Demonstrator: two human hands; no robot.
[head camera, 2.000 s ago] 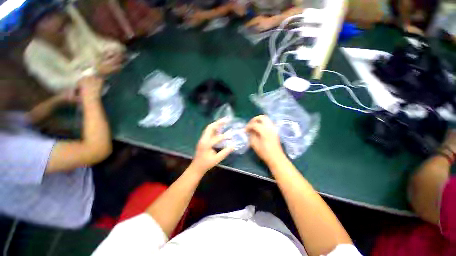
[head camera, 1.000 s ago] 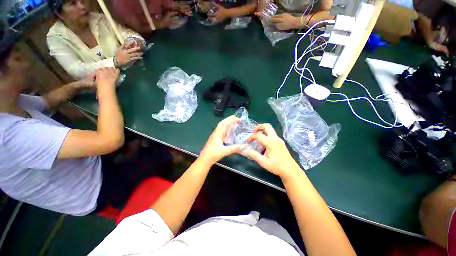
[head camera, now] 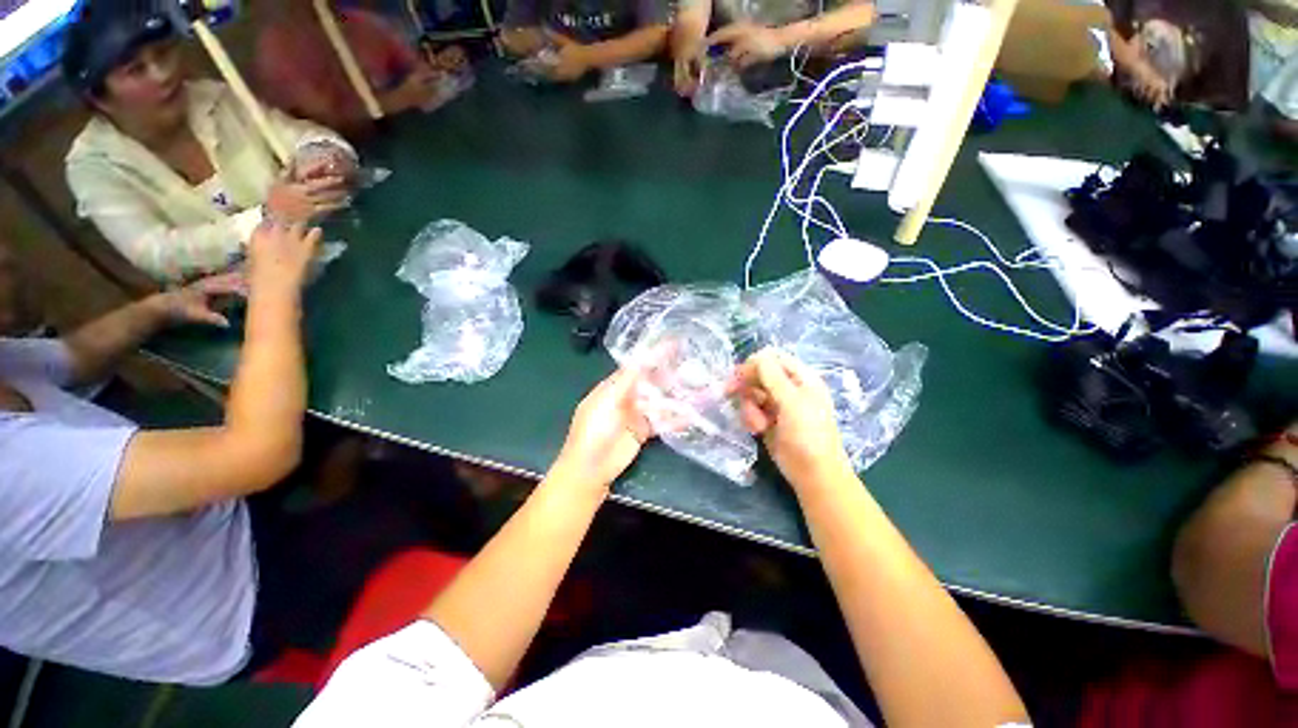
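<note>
A clear plastic bag (head camera: 693, 373) with a round clear part in it is held between my hands above the bench's near edge. My left hand (head camera: 615, 424) is under and behind its left side, partly seen through the film. My right hand (head camera: 787, 410) pinches the bag's right side with bent fingers. Another clear bag (head camera: 866, 373) lies on the bench just behind my right hand, partly hidden by it. A further clear bag (head camera: 463, 306) lies flat at the left.
A black strap piece (head camera: 598, 289) lies behind the held bag. A white power strip (head camera: 911, 107) with white cables stands behind at right. A tangled black heap (head camera: 1182, 242) lies on a white board (head camera: 1039, 199). Neighbours sit at left, right and across the dark green bench (head camera: 570, 171).
The held bag was bunched between both hands and now hangs spread out and wider, showing the round part. My right hand has shifted to its right edge.
</note>
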